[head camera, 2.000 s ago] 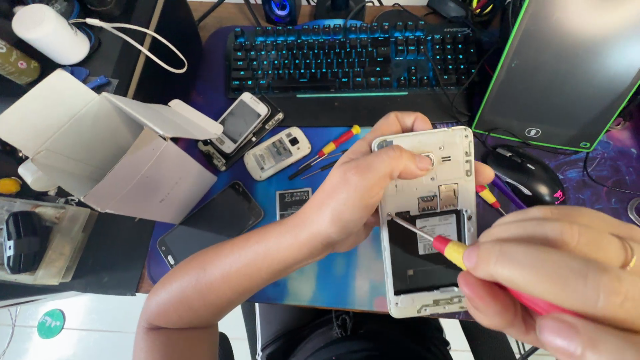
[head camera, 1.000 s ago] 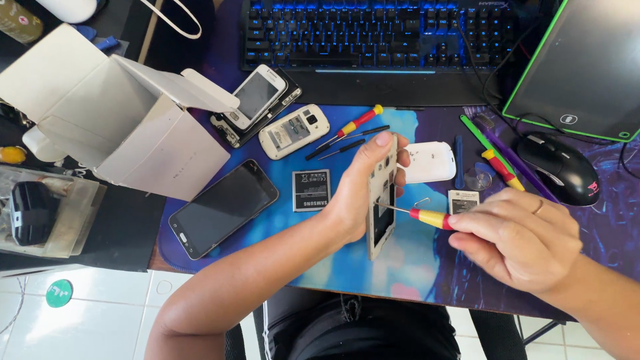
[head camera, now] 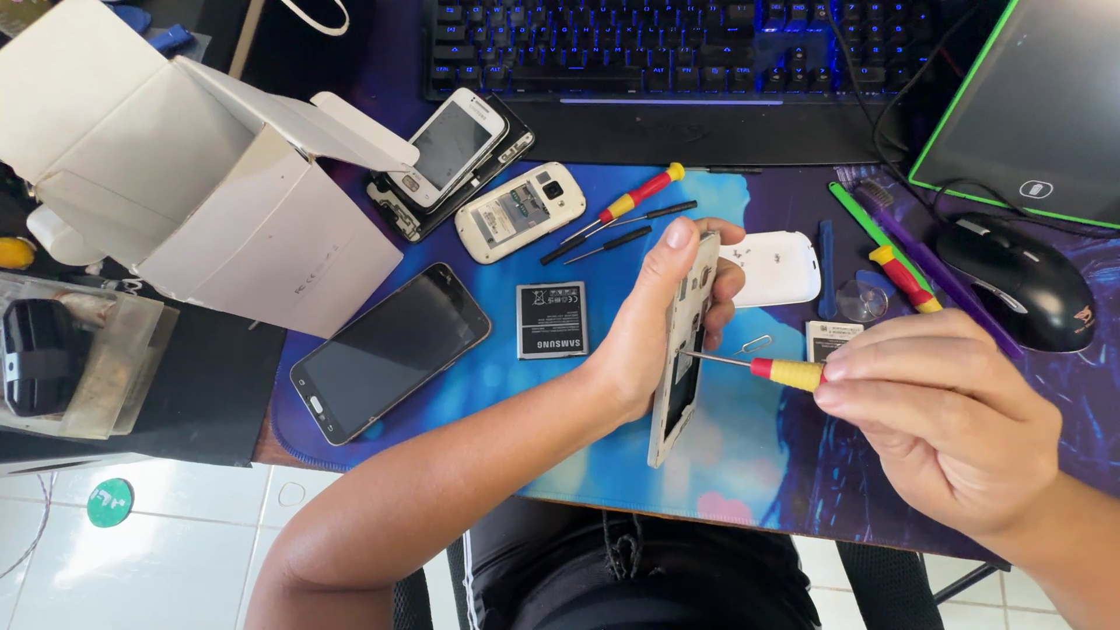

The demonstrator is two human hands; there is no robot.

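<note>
My left hand [head camera: 656, 324] grips a smartphone body with its back cover off [head camera: 684, 350], held on edge above the blue mat. In my right hand [head camera: 941, 411] is a red and yellow screwdriver [head camera: 787, 374], its tip at the side of the phone's inner face. Behind the phone, a white back cover [head camera: 774, 269] lies with several tiny screws on it. A Samsung phone battery [head camera: 552, 320] rests left of my left hand, with a dark smartphone [head camera: 389, 354] farther left. Part of another battery [head camera: 831, 339] shows beside my right hand, and a SIM ejector pin [head camera: 754, 345] lies between the hands.
An open white box [head camera: 271, 236] stands at left, by a plastic container [head camera: 83, 354]. White phones [head camera: 521, 213], a spare screwdriver [head camera: 639, 194] and small drivers lie behind. A keyboard [head camera: 665, 52], mouse [head camera: 1015, 280], purple brush [head camera: 941, 254] and green-edged tablet [head camera: 1032, 114] border the mat.
Two seconds ago the phone's open inner face was turned toward the view; now it is tilted on edge. My right hand has stayed on the screwdriver, its tip still at the phone.
</note>
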